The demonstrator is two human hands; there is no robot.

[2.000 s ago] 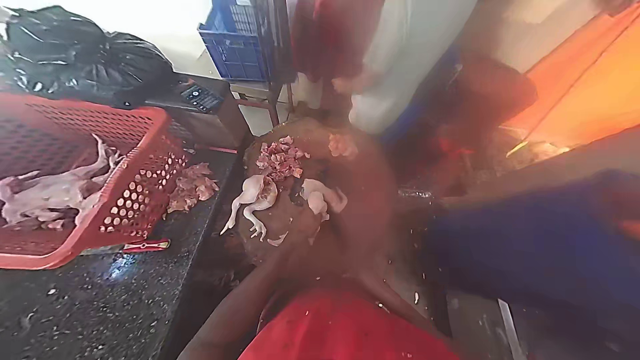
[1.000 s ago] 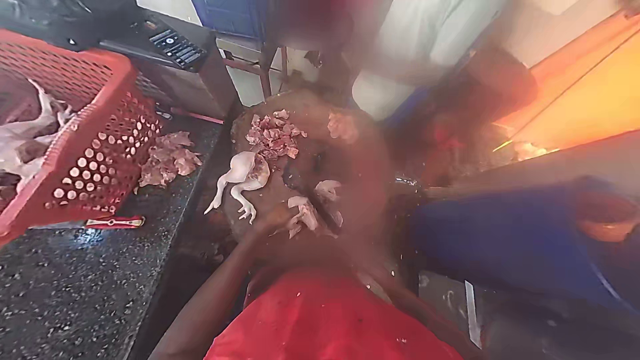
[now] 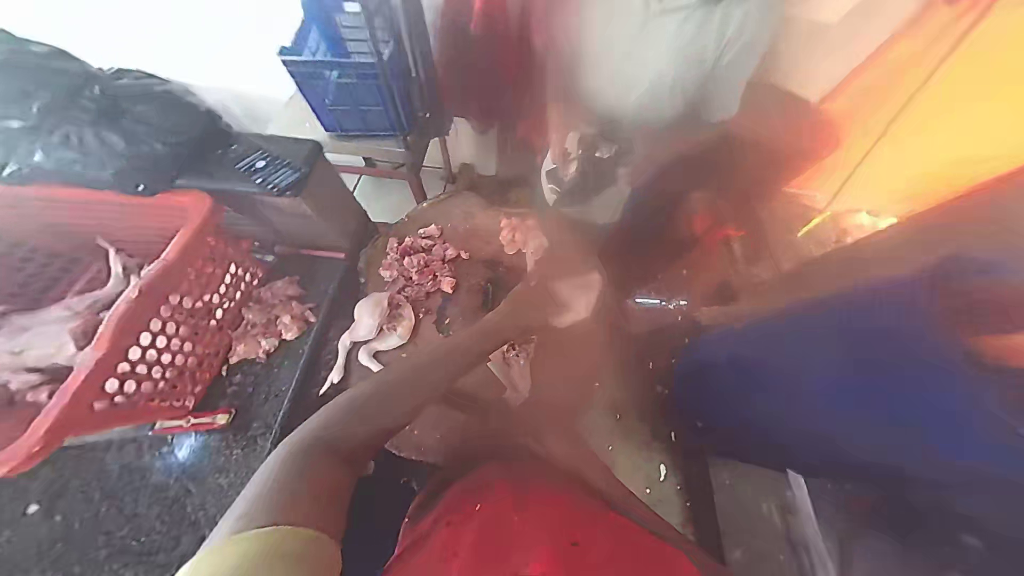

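My left hand (image 3: 540, 300) reaches across a round wooden chopping block (image 3: 480, 210), beside a pale piece of chicken (image 3: 578, 296); blur hides whether its fingers hold that piece. My right forearm shows low in the view, but my right hand is lost in the haze. On the block's left lie chicken legs (image 3: 372, 324) joined at the thigh, with a heap of chopped meat (image 3: 420, 260) above them. A smaller pile of pale pieces (image 3: 522, 236) sits near the far edge. Another cut piece of chicken (image 3: 514, 368) lies below my left wrist.
A red perforated plastic basket (image 3: 172, 320) with plucked carcasses stands left on the dark speckled counter (image 3: 120, 496). Meat scraps (image 3: 272, 320) lie beside it. Behind are a device with a keypad (image 3: 272, 168), a black plastic bag (image 3: 96, 120) and a blue crate (image 3: 344, 92). A blue barrel-like object (image 3: 824, 368) stands right.
My left hand has moved up and right across the block, away from the cut chicken near its lower middle. The joined legs remain at the block's left.
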